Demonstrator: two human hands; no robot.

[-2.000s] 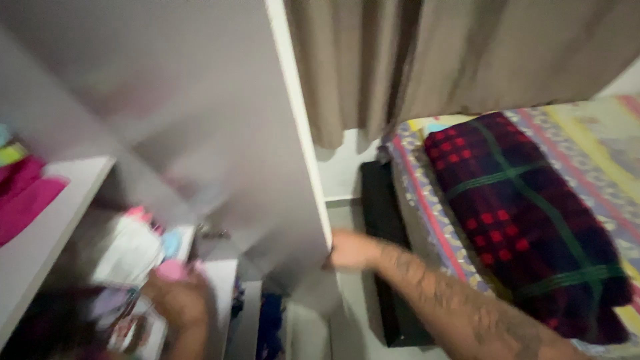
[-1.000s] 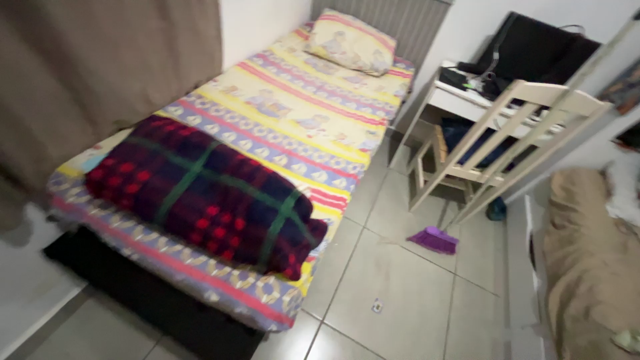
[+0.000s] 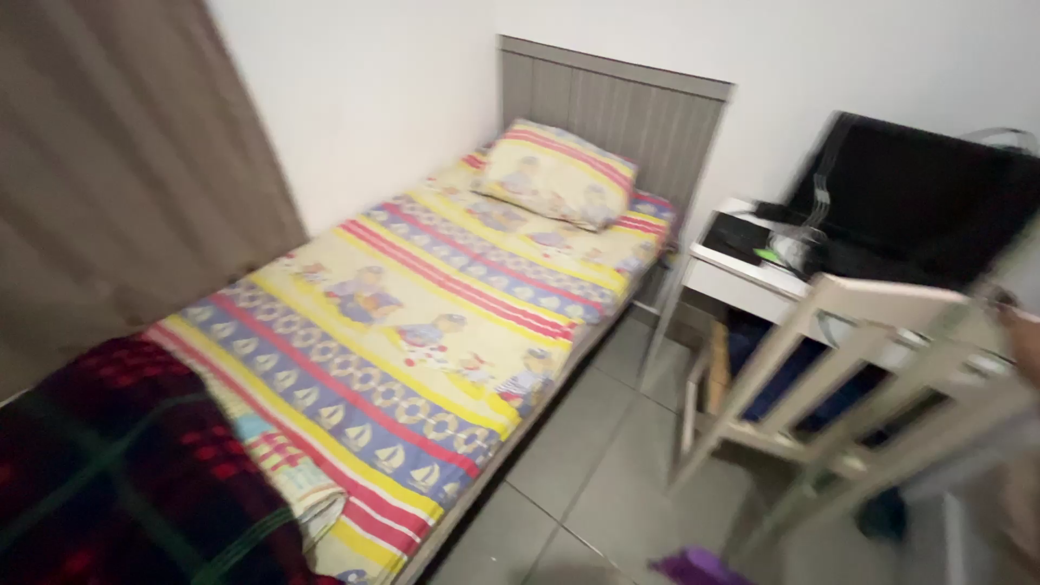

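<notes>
At the right edge my right hand [image 3: 1022, 329] is partly in view and blurred, its fingers around the pale broom handle [image 3: 886, 414]. The handle slants down to the left, in front of the white wooden chair [image 3: 877, 325], to a purple broom head [image 3: 699, 567] at the bottom edge. My left hand is out of view.
A bed [image 3: 382, 325] with a printed sheet, a pillow [image 3: 561, 172] and a dark plaid blanket [image 3: 130, 471] lies along the wall. A white desk [image 3: 735, 280] holds a black monitor [image 3: 918, 195] and cables. A brown curtain [image 3: 122, 162] hangs left.
Both hands were at the open wardrobe two seconds ago. The view has swung right to the bed and chair, and my right hand has come onto the broom handle.
</notes>
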